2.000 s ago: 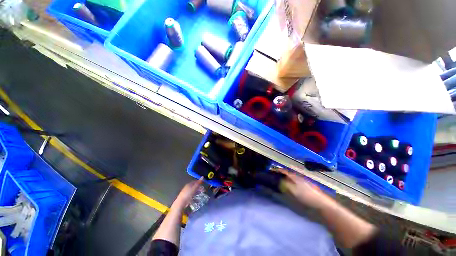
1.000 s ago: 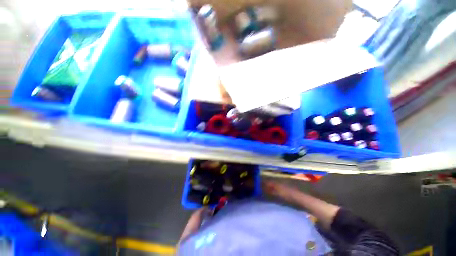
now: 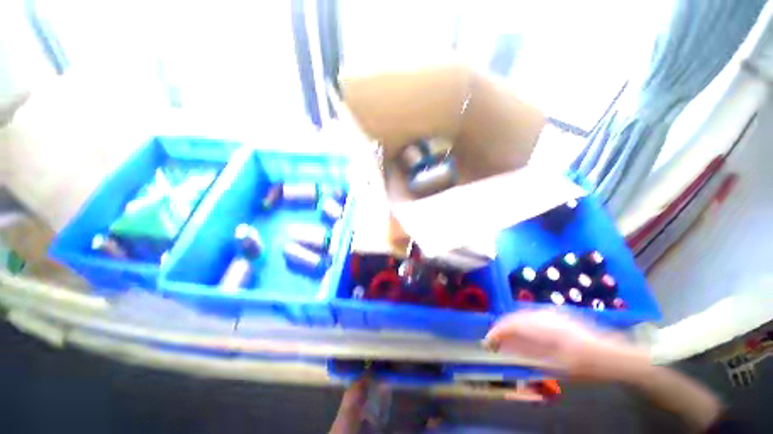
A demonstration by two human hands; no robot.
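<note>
My right hand [image 3: 542, 339] is blurred in front of the two right-hand bins, over the ledge's front edge; whether it holds anything cannot be told. My left hand [image 3: 350, 410] is cut off by the bottom edge, just below a low blue bin [image 3: 343, 370] mostly hidden under the ledge. A pale, shiny, clear wad [image 3: 379, 403] shows beside it; contact is unclear. A blue bin [image 3: 407, 317] on the ledge holds dark cones with red rings. The bin to its right [image 3: 629, 298] holds rows of dark cones [image 3: 576, 280] with white and red ends.
An open cardboard carton [image 3: 500, 110] with grey cones [image 3: 432, 176] stands behind the bins, its white flap [image 3: 483, 208] over them. Further left, one blue bin [image 3: 246, 307] holds loose grey cones, another [image 3: 102, 269] a green-and-clear packet [image 3: 148, 214]. Curtains [image 3: 670, 119] hang at right.
The view has tilted up, so the bins on the ledge sit lower than a second ago. My right hand has risen from beside the low bin to the ledge. My left hand stays low.
</note>
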